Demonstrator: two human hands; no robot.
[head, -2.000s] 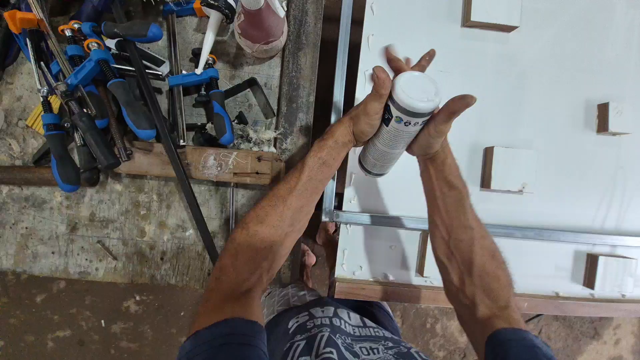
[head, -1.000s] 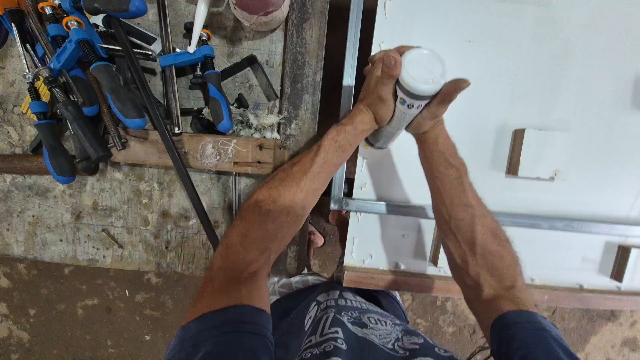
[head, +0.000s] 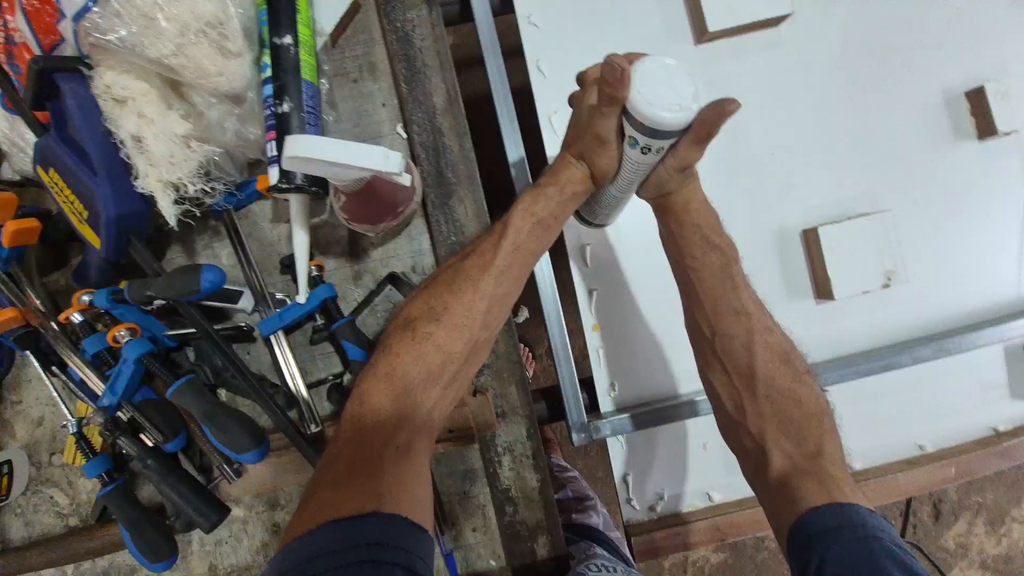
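Observation:
Both hands are wrapped around a grey can with a white cap [head: 662,92], held tilted above the white panel [head: 744,240]. My left hand [head: 602,120] grips its left side, fingers curled near the cap. My right hand [head: 684,152] presses the right side with its palm, the thumb sticking out to the upper right. Small white blobs dot the panel's left and lower margins. Beneath the arms, a metal frame [head: 560,336] with a corner at the lower left lies over the panel. Square white-faced blocks [head: 860,256] stand on the panel.
On the worn bench at left lie several blue and black bar clamps [head: 220,416], a larger Irwin clamp [head: 96,176], a cartridge with a white nozzle [head: 294,96], a spray bottle [head: 376,192] and a bag of white fibres [head: 160,96]. A gap separates bench and panel.
The view has shifted to show more of the bench. Both hands still hold the can; since two seconds ago the left fingers have closed around it.

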